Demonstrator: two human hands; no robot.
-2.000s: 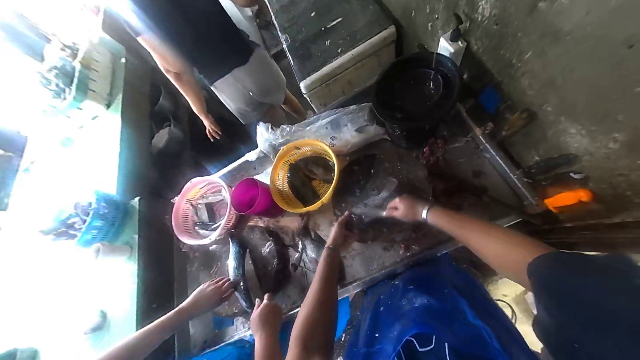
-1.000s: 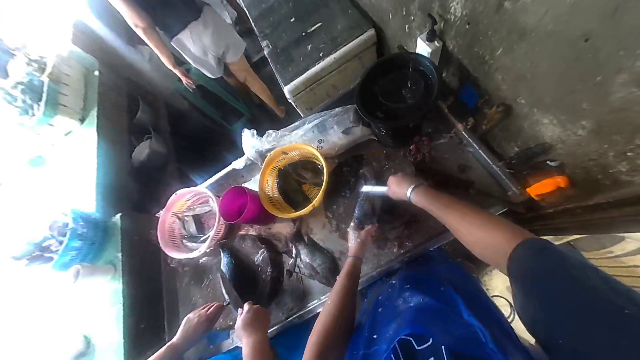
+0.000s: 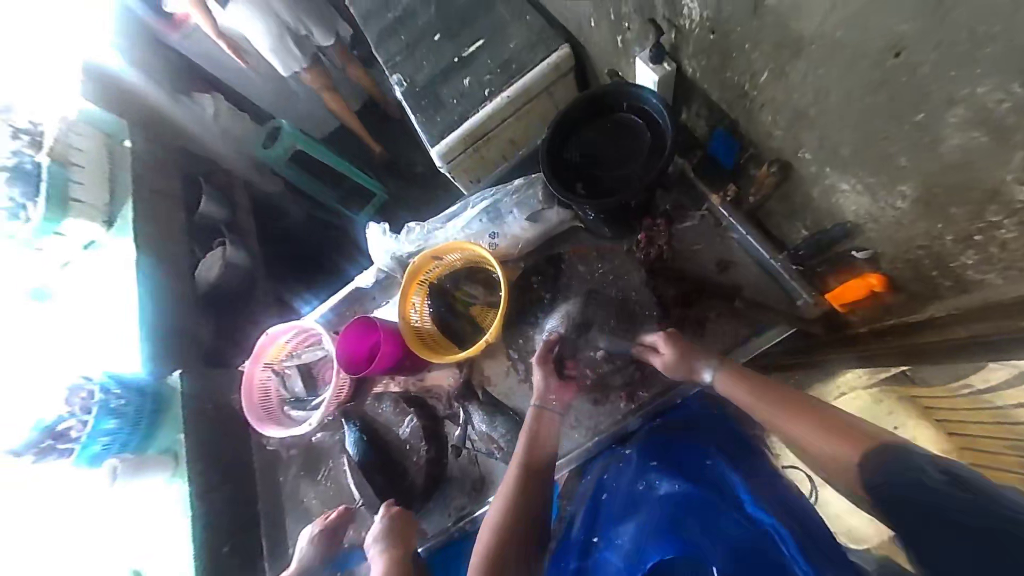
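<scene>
My left hand [image 3: 554, 376] grips a small silvery fish [image 3: 562, 318], blurred, over a dark round board [image 3: 592, 280]. To its right, my right hand [image 3: 670, 356] is closed on the handle of a knife [image 3: 616, 346]; its blade is blurred and points left toward the fish. A yellow plastic basket [image 3: 412, 308] with dark fish inside stands beyond my left hand. Left of it are a magenta plastic container [image 3: 370, 348] and a pink basket [image 3: 260, 384] holding silvery fish. Whole fish [image 3: 492, 420] lie on the wet table left of my left forearm.
A co-worker's hands [image 3: 392, 528] are at a large dark fish [image 3: 376, 456] at lower left. A black basin [image 3: 612, 152] and a clear plastic bag [image 3: 480, 216] stand at the far edge. Beyond are a cooler box [image 3: 504, 120], a green stool [image 3: 328, 164] and a standing person [image 3: 280, 36].
The knife was raised above the fish a second ago and is now lower, on the right of it. The person beyond has shifted toward the upper edge of view.
</scene>
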